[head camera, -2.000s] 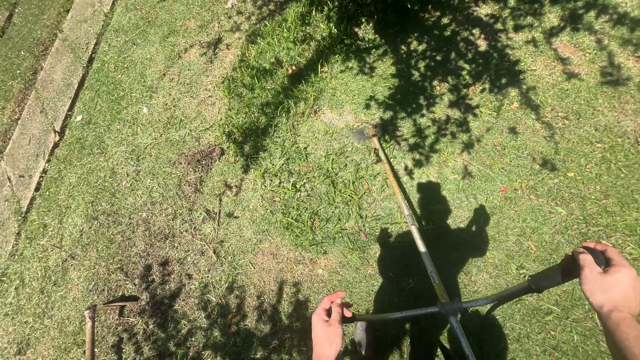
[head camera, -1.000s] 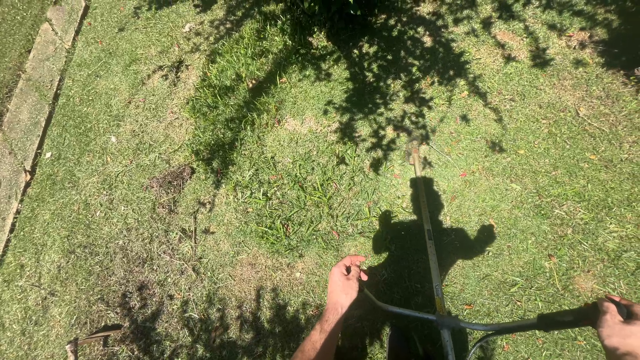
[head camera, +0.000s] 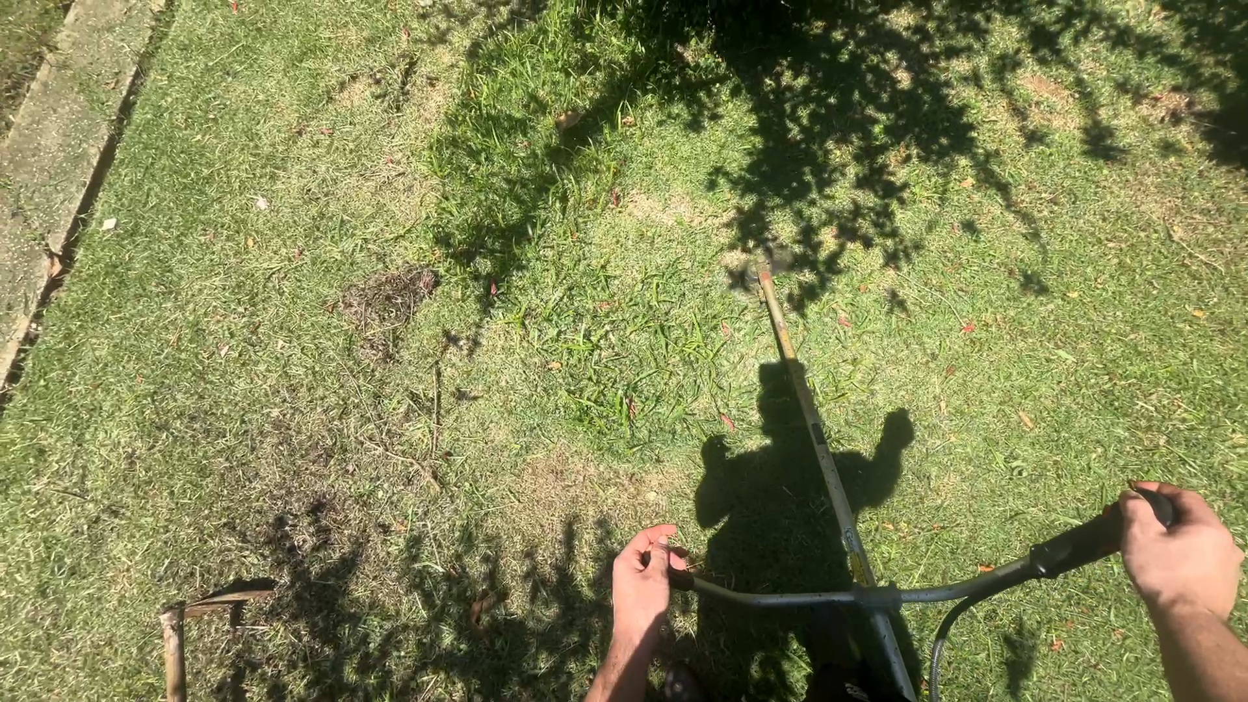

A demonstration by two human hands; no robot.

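A brush cutter with a long straight shaft (head camera: 824, 453) runs from the bottom edge up to its cutting head (head camera: 763, 265), which is blurred over the grass. Its metal handlebar (head camera: 780, 599) crosses the shaft low in the view. My left hand (head camera: 643, 575) is closed around the grip at the handlebar's left end. At the other end, my right hand (head camera: 1180, 551) holds the black control grip (head camera: 1077, 546). A cable loops down from that side. Cut blades and taller grass (head camera: 546, 127) lie left of the head and beyond it.
A concrete edging strip (head camera: 68, 146) runs along the upper left. At the lower left a wooden-handled tool (head camera: 174, 648) rests on the lawn. A clump of dry debris (head camera: 388, 297) lies left of the middle. Leafy shade covers the top, and my shadow falls under the shaft.
Since one second ago the cutting head has swung left over the grass, toward the taller patch. Both hands have stayed at the handlebar ends.
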